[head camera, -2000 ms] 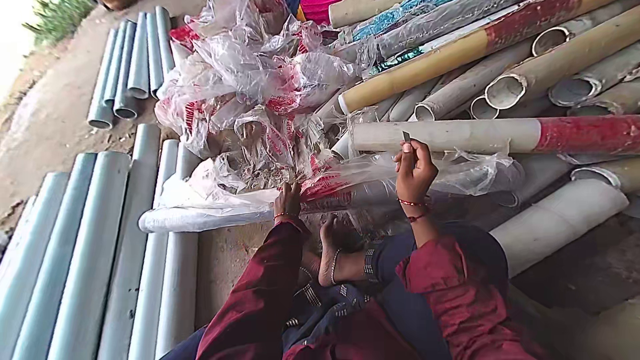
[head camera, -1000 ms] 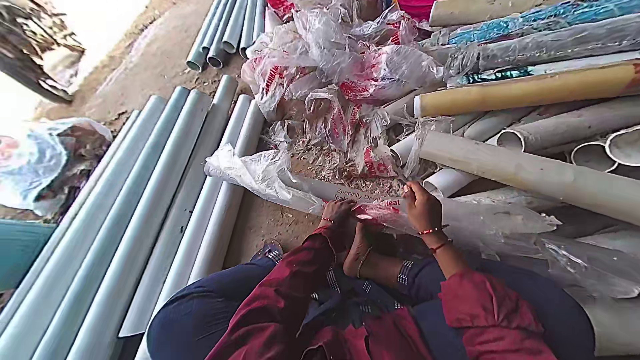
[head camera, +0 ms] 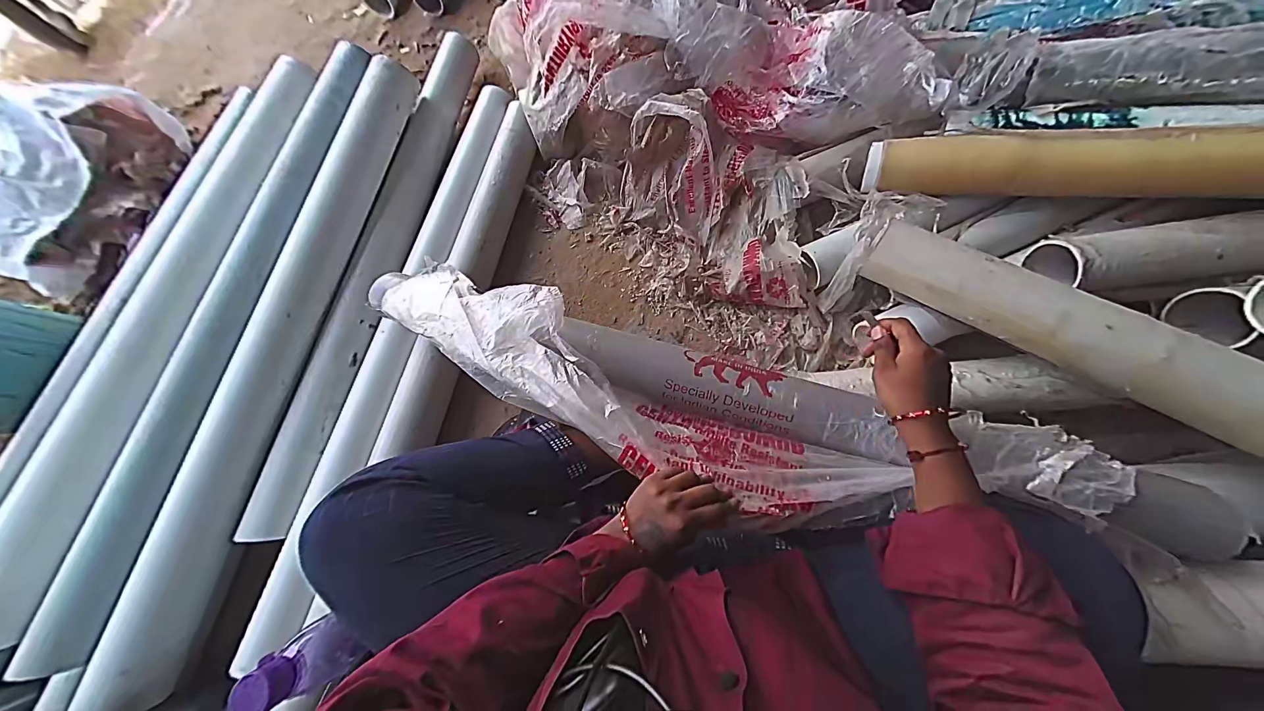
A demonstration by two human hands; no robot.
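Observation:
Across my lap lies a grey-white tube [head camera: 632, 360] in a clear plastic sleeve [head camera: 849, 494] with red print. The sleeve is loose along the near side and bunched at the tube's left end. My left hand [head camera: 681, 509] is closed on the near edge of the sleeve. Above the tube, toward its right part, my right hand [head camera: 904, 370] is raised with thumb and fingers pinched on a small thin object [head camera: 866, 331], whose kind I cannot tell. Bare tube surface shows between the sleeve's folds, with print on it.
Several pale tubes [head camera: 286, 286] lie side by side at the left. Crumpled printed plastic [head camera: 691, 79] and shreds cover the ground ahead. A yellowish tube [head camera: 1066, 163], a loose pale tube [head camera: 1066, 316] and other tubes are piled at the right. A purple-capped item [head camera: 267, 681] is at lower left.
The small object in my right hand was plainly raised two seconds ago; one second ago that hand was down at the sleeve. The sleeve is now spread lower toward my lap. The view has shifted.

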